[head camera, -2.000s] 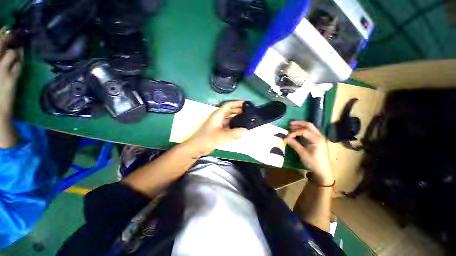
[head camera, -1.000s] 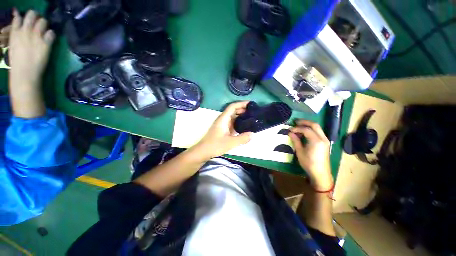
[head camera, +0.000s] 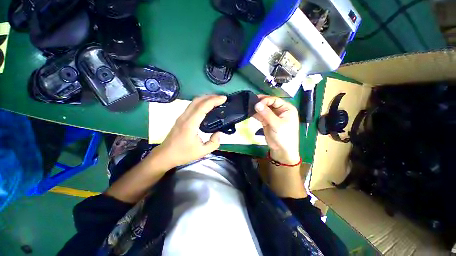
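Observation:
My left hand (head camera: 187, 131) holds a black oval plastic housing (head camera: 229, 111) above the pale liner sheet (head camera: 162, 120). My right hand (head camera: 279, 122) has its thumb and fingertips on the housing's right end, at a flat matte black piece that looks like a pad. Whether the pad is stuck down cannot be told. A black pad (head camera: 260, 132) shows on the sheet beside my right wrist, partly hidden. The sheet lies at the bench's front edge, partly covered by my hands.
Black housings (head camera: 106, 75) lie heaped at the left, with more (head camera: 227, 45) at back centre. A blue-sided screw feeder (head camera: 300, 45), a screwdriver (head camera: 307, 105) and a carton (head camera: 327, 170) of black parts are at the right. A blue sleeve (head camera: 20, 155) shows at left.
My right hand has moved from the pads on the sheet up to the housing. The housing is turned, with its right end raised. The co-worker's hand has left the view.

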